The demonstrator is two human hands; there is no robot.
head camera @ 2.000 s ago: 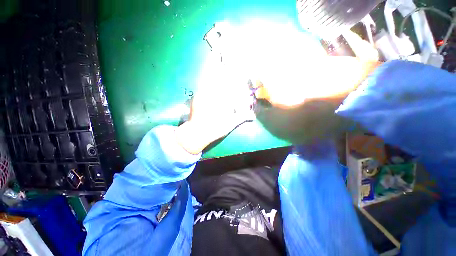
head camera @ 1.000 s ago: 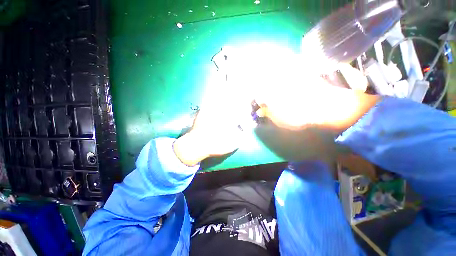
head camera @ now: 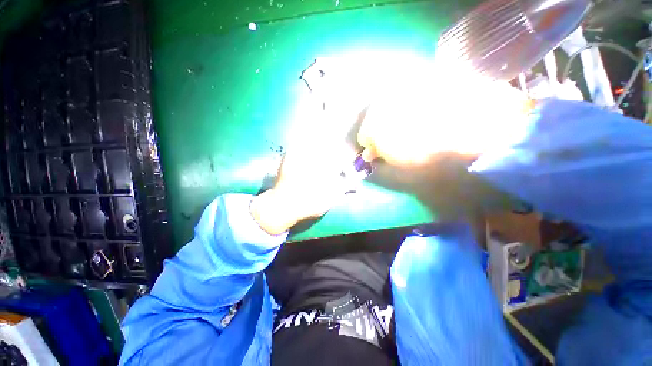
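Note:
My left hand and my right hand meet under the lamp over the green mat, both largely washed out by glare. A tiny dark, purplish part shows between the fingertips; its shape is lost in the glare. It lies at my left fingers, with my right fingertips touching or just above it. A small square module lies on the mat beyond my hands, only its dark edge visible.
The black component tray is at left, with a small square part and a ring in it. The lamp hangs at upper right, before white fittings. A blue bin is lower left; an open box is lower right.
My right hand and sleeve have shifted up and slightly left against my left hand, which stays in nearly the same place. The purplish part shows more clearly. The view has shifted slightly.

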